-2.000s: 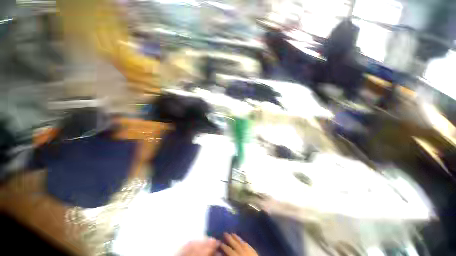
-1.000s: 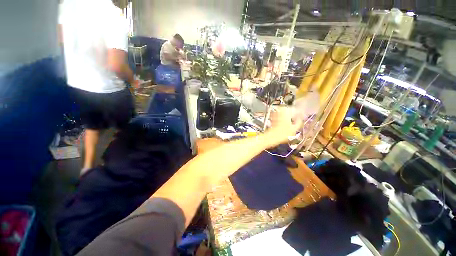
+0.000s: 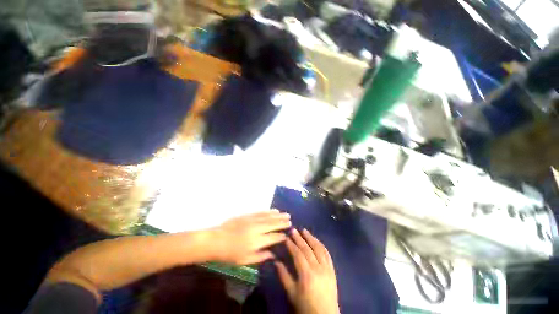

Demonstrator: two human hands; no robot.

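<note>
A large dark navy fabric panel (image 3: 358,257) lies on the white machine table, its top edge near the needle area (image 3: 352,184) of the white sewing machine (image 3: 453,202). My left hand (image 3: 254,238) lies on the panel's left edge, fingers pointing right. My right hand (image 3: 308,270) lies flat on the panel just right of it, fingers spread and pointing up. The hands almost touch. Neither hand visibly grips the fabric. The needle itself is too blurred to make out.
Navy cut pieces (image 3: 129,110) lie on the brown side table (image 3: 37,144), with another navy piece (image 3: 239,113) beside them. A black bundle (image 3: 260,52) is behind. A green tube (image 3: 383,95) stands above the machine. Scissors (image 3: 434,279) lie right of the panel; the table's green edge (image 3: 230,271) is in front.
The view has swung back from the aisle and side table to the sewing machine. My left arm, stretched out over the side table before, is now back at the panel. My right hand has come into view.
</note>
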